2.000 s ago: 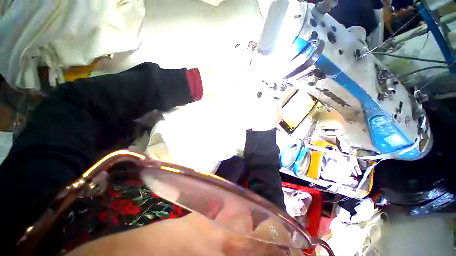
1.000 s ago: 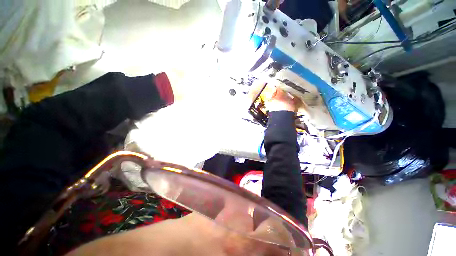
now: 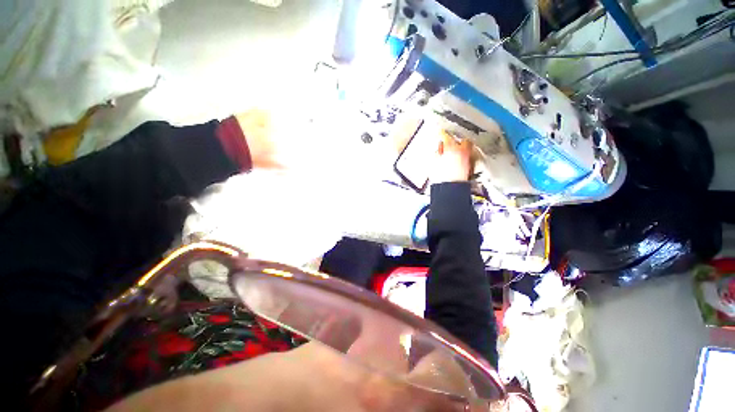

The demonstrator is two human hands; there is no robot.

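The smartphone [image 3: 417,157] lies on the machine bed with a bright, pale screen and a dark edge. My right hand [image 3: 455,157] is over its right part, fingers partly bent; glare hides whether they touch it. My left hand [image 3: 262,141] is left of the needle area, palm side down, its fingers lost in glare. The white garment piece [image 3: 258,221] hangs over the table edge below my left hand. The white sewing machine [image 3: 483,96] with a blue stripe stands right of the needle area.
A cream cloth pile [image 3: 80,56] is at the upper left. A supply tray [image 3: 512,233] sits right of my right sleeve. A red basket [image 3: 403,282] and cloth scraps [image 3: 548,342] are below the table. A black plastic bag [image 3: 645,217] is at the right. Pink-framed glasses block the lower view.
Since two seconds ago, my right hand has moved up from the table's front edge to the phone. In the last second, the phone's screen has turned pale and my left hand has shifted slightly left.
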